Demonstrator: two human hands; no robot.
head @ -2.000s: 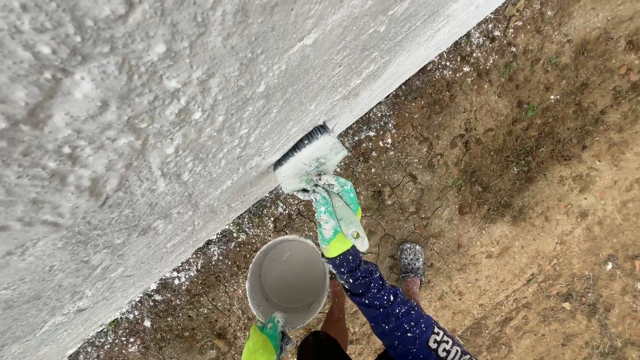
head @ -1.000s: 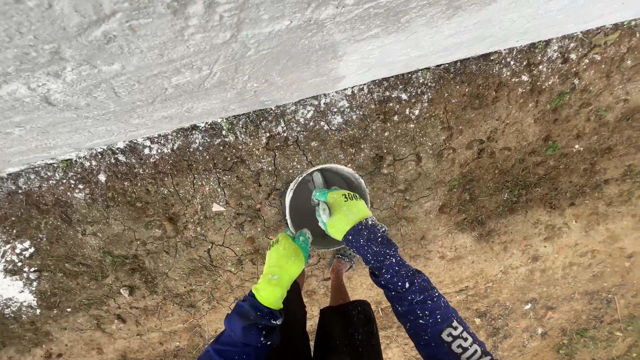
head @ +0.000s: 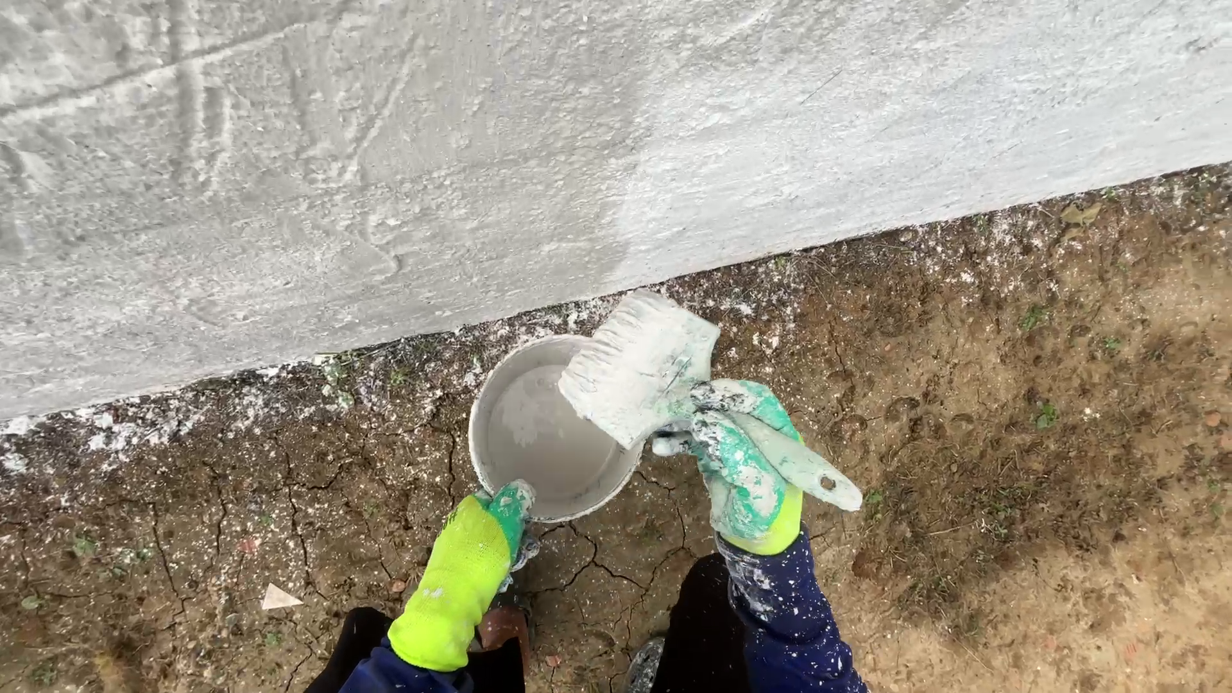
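Observation:
A wide paint brush, coated in whitish paint, is held by its handle in my right hand, which wears a yellow and green glove smeared with paint. Its bristles overlap the right side of a round bucket of greyish-white liquid. My left hand, gloved the same way, grips the near rim of that bucket, thumb over the edge; the fingers beneath are mostly hidden. Beyond the bucket stands a rough wall, greyer at left and whiter at right.
Cracked brown soil with white splashes runs along the wall's foot. My dark-clad legs and a shoe show at the bottom. A pale triangular fragment lies at the lower left, and small weeds grow at right.
One second ago my right hand had the brush down inside the bucket; now the brush is up over its rim, bristles coated. Two seconds ago the brush was at the wall's lower edge.

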